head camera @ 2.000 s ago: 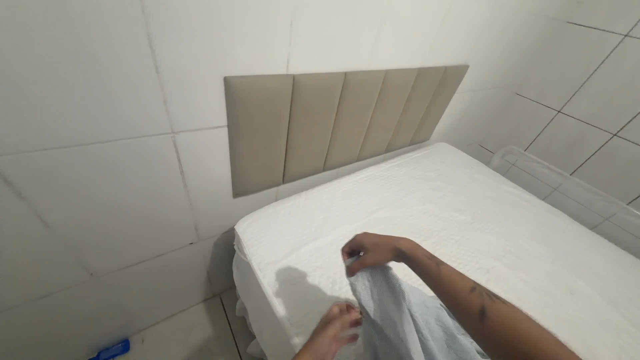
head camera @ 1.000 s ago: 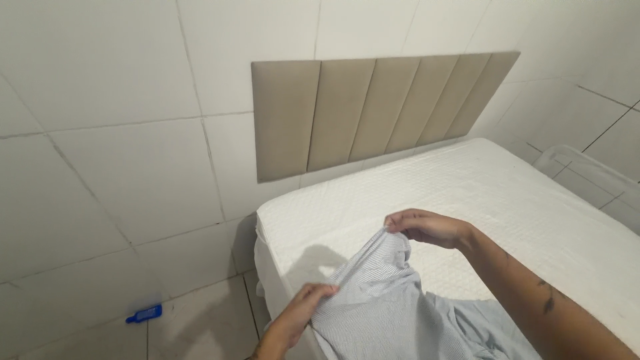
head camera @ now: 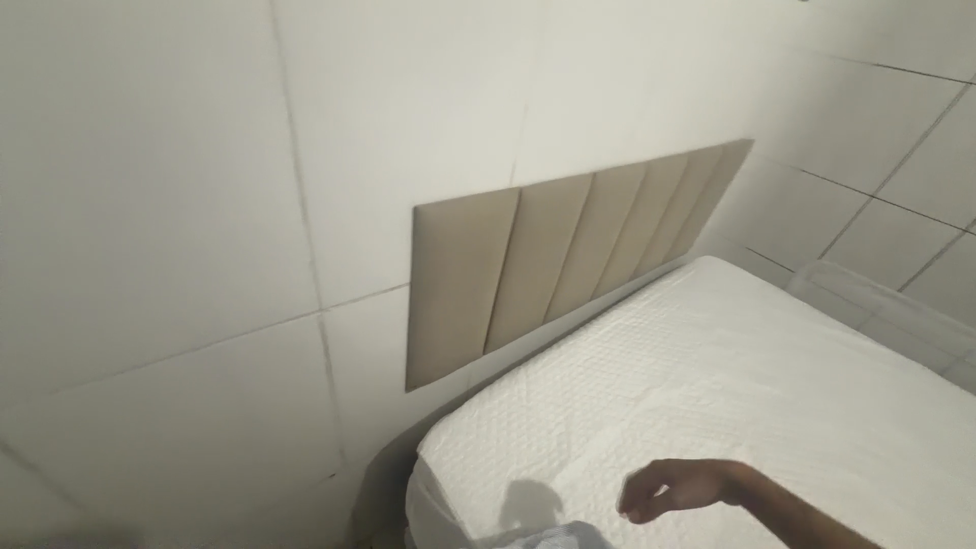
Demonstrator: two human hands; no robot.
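My right hand (head camera: 671,488) hangs over the white quilted mattress cover (head camera: 610,412), its fingers curled and the thumb close to them. No cloth shows between its fingers. A bunched part of a light grey-blue cloth (head camera: 557,538) shows at the bottom edge, to the left of and below that hand. Most of the cloth is outside the view. My left hand is not visible. A shadow falls on the mattress just above the cloth.
A beige padded headboard (head camera: 534,267) is fixed to the white tiled wall (head camera: 152,191) behind the bed. A clear, rail-like panel (head camera: 892,305) stands past the mattress on the right.
Both hands were on the cloth a second ago; now my right hand is off it and my left hand is out of view. The cloth has dropped lower in the picture. The view has tilted up.
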